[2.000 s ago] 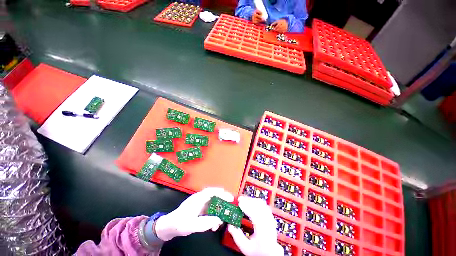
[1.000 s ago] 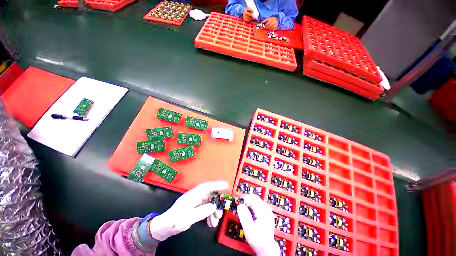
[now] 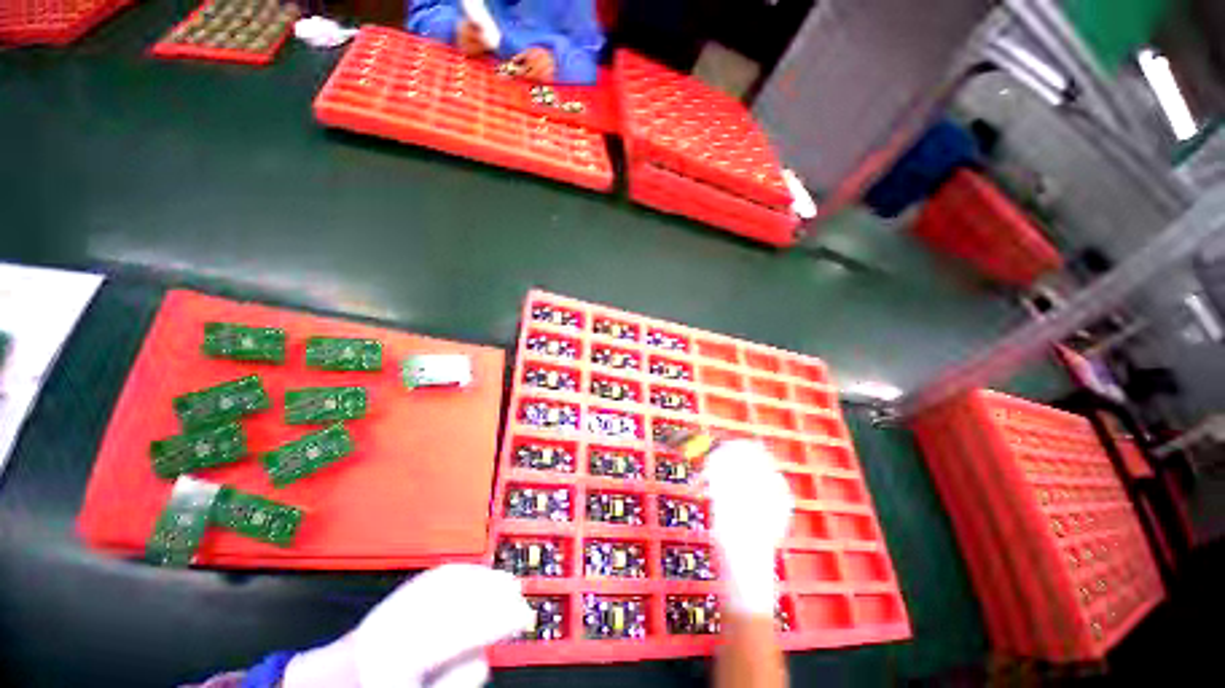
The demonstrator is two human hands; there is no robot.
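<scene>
My gloved right hand (image 3: 747, 504) is over the red compartment tray (image 3: 699, 645). A blurred circuit board with a yellow part (image 3: 692, 442) shows at its fingertips, over the third and fourth columns. The hand hides pockets beneath it. My gloved left hand (image 3: 427, 629) is at the tray's lower left corner, fingers loosely curled, with nothing visible in it. The tray's left three columns hold boards with components up. Several green boards (image 3: 325, 405) lie solder side up on the red mat (image 3: 390, 470), one beside a white label (image 3: 195, 497).
A white piece (image 3: 438, 371) lies on the mat. White paper (image 3: 40, 323) is cut off at the left edge. Stacked red trays stand at the right (image 3: 1028, 518) and across the bench (image 3: 705, 148). Opposite, a person in blue (image 3: 564, 34) works behind another red tray (image 3: 464, 114).
The view has turned right. My hands have parted: the right has moved up over the tray with the board, while the left stays near the tray's lower left corner without it.
</scene>
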